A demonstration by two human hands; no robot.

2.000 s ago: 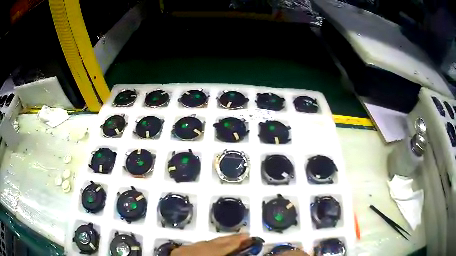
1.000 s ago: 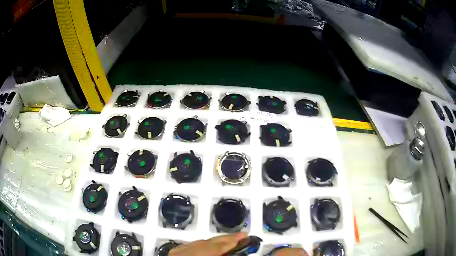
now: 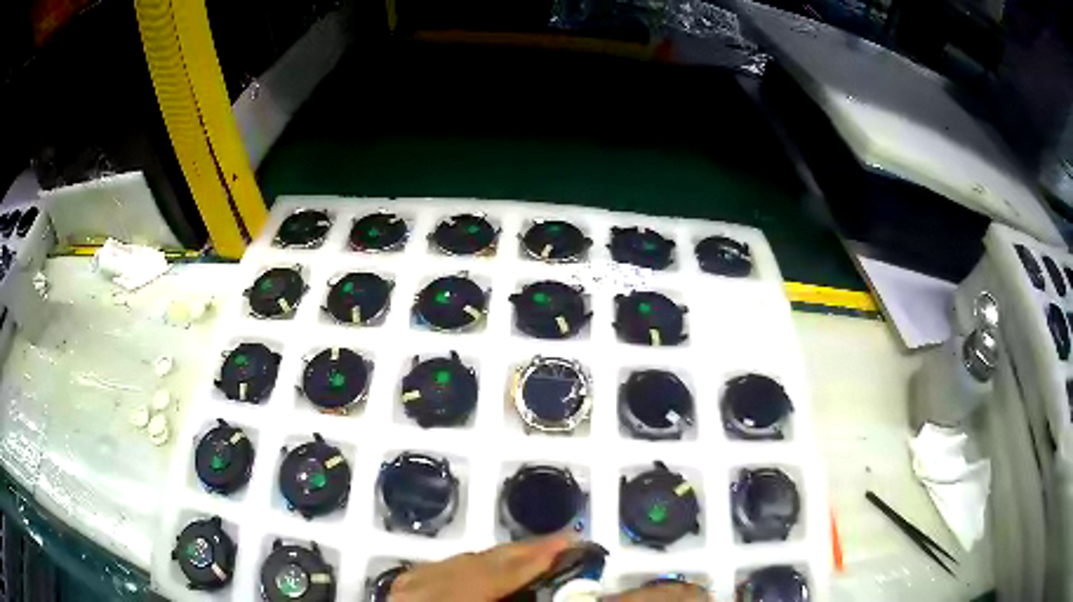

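My left hand (image 3: 488,573) reaches in at the bottom edge, cut off by it, and holds a dark watch head (image 3: 573,562) tilted between the fingers. A small whitish tip (image 3: 579,590) shows against the watch head; I cannot tell if it is a finger cot or cloth. Only a strip of my right hand (image 3: 665,595) shows at the bottom edge, so its grip is hidden. The white foam tray (image 3: 494,445) holds rows of round watch heads, many back up with green dots, others screen up, one silver-rimmed (image 3: 552,393).
A dark green conveyor (image 3: 518,141) lies behind the tray, with a yellow post (image 3: 206,129) at left. At right are a bottle (image 3: 955,370), a crumpled white wipe (image 3: 955,480), dark tweezers (image 3: 910,532) and stacked foam trays (image 3: 1018,412). Small pale rings (image 3: 141,416) lie at left.
The watch head in my left hand has tilted, and a whitish tip now shows at it. My right hand has shifted slightly left and lower.
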